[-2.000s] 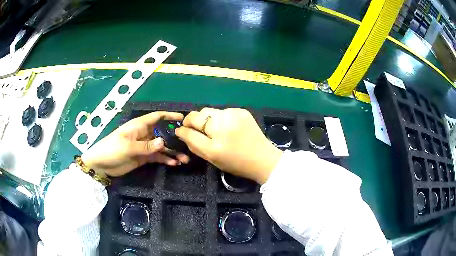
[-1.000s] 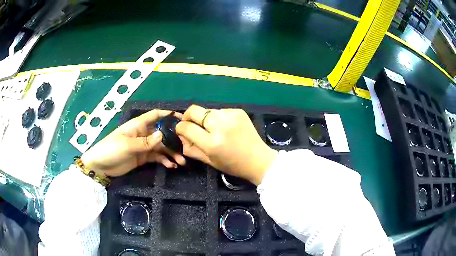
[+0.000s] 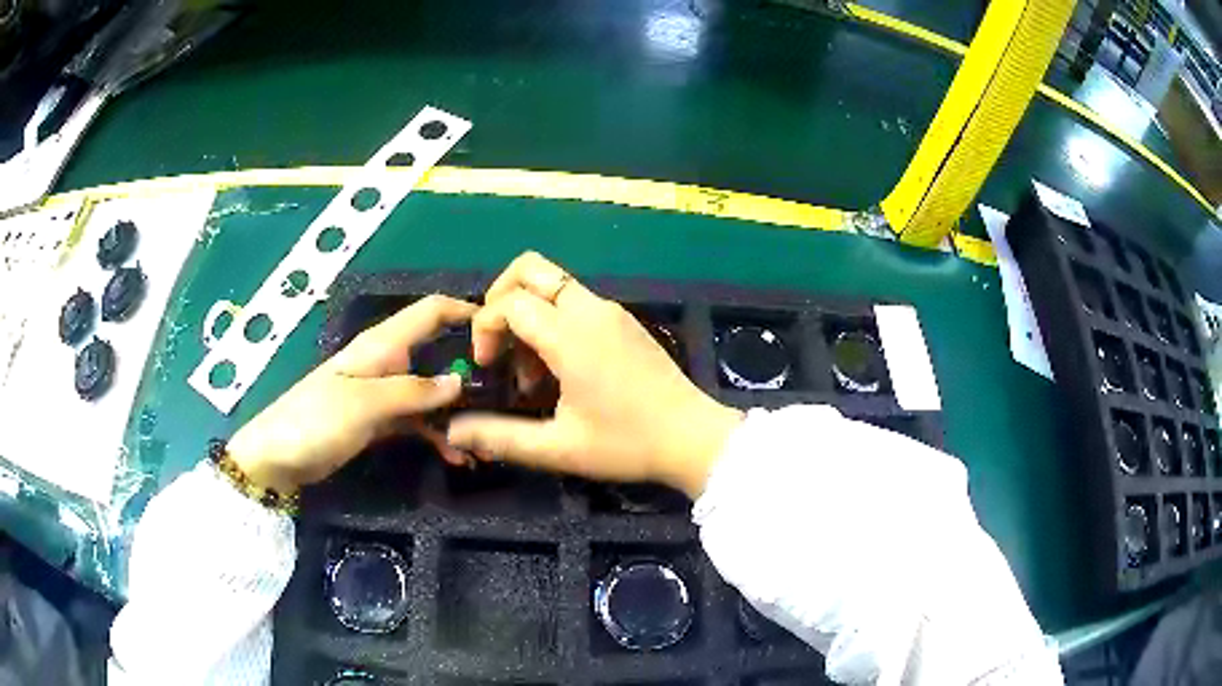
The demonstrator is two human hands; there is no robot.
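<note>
A dark round unit (image 3: 453, 365) with a small green spot is held above the black foam tray (image 3: 496, 536). My left hand (image 3: 355, 395) holds it between thumb and fingers and hides part of it. My right hand (image 3: 590, 375) is beside it, thumb and index finger spread around the unit's right side; whether the fingertips touch it is unclear. Round glossy units sit in tray pockets, one at the lower left (image 3: 366, 586), one at the lower middle (image 3: 643, 603) and one at the upper right (image 3: 753, 358).
A white strip with round holes (image 3: 330, 240) lies behind the tray at left, a white ring (image 3: 221, 322) beside it. Several black discs lie on a white mat (image 3: 54, 416). A white slip (image 3: 909, 358) is on the tray's right edge. A filled second tray (image 3: 1092, 402) and yellow post (image 3: 972, 127) stand right.
My right hand's fingers have opened and its thumb has moved down and left. The unit has turned in my left hand, and its green spot shows again.
</note>
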